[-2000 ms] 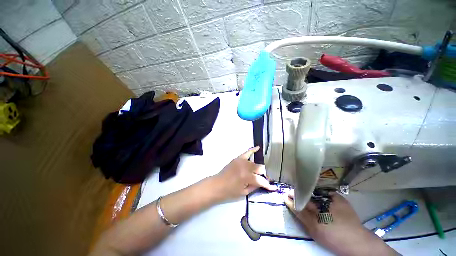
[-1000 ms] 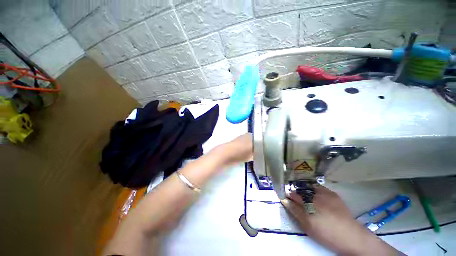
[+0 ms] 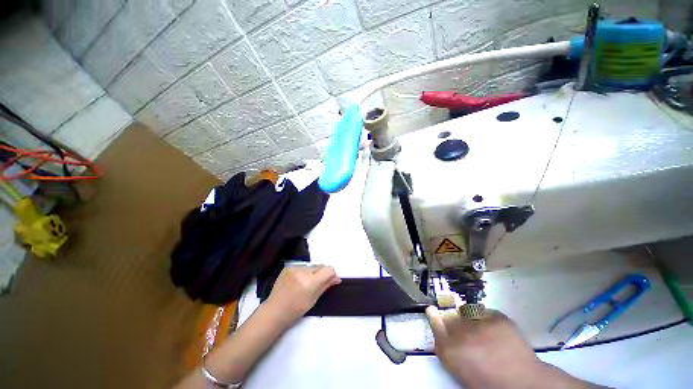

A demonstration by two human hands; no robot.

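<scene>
A dark fabric strip (image 3: 361, 297) lies flat on the white table, its right end at the presser foot of the off-white sewing machine (image 3: 494, 190). My left hand (image 3: 304, 287) grips the strip's left end, fingers closed on its upper edge. My right hand (image 3: 475, 346) is beside the needle area, partly behind the tension knob (image 3: 472, 311), with a fingertip at the strip's right end. Whether it grips the strip is hidden.
A dark fabric heap (image 3: 243, 235) lies at left by the brown cardboard (image 3: 129, 304). Blue thread snips (image 3: 608, 308) and a green stick (image 3: 676, 292) lie right of the needle. A blue lamp (image 3: 342, 150) hangs beside the head, with a red-handled tool (image 3: 463, 99) behind.
My left hand has come from behind the machine head to the left, and the dark strip now lies stretched between it and the needle. My right hand stays by the needle. The view has shifted.
</scene>
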